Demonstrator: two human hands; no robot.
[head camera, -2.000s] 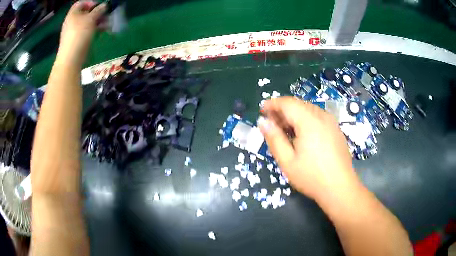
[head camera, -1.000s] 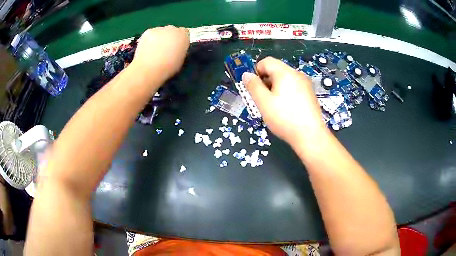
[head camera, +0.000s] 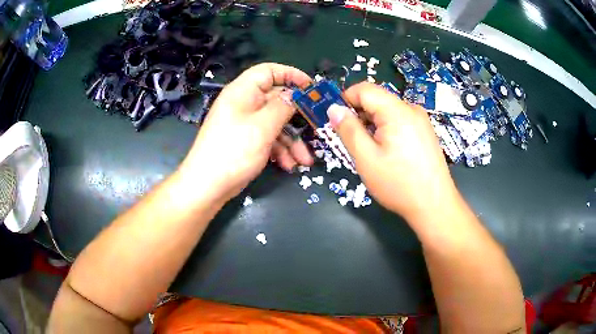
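A blue circuit board (head camera: 315, 103) with a gold patch at its upper end is held tilted over the bench. My right hand (head camera: 398, 153) grips it from the right, thumb on its face. My left hand (head camera: 245, 124) is at its upper left edge, with thumb and index finger against or very near the board; whether they grip it is unclear. The board's lower part shows white dots. Small white pieces (head camera: 356, 195) lie scattered below and beside the hands. Some are hidden behind the hands.
A tangled heap of black plastic frames (head camera: 157, 59) lies at left. Several circuit boards (head camera: 451, 99) overlap in a pile at right, with a dark stick-like part (head camera: 542, 133) beyond. A white fan (head camera: 25, 176) and a clear blue bottle (head camera: 40, 40) stand at far left.
My left hand has come from the black heap to the board in my right hand. The heap now shows openly. My right hand still holds a blue board.
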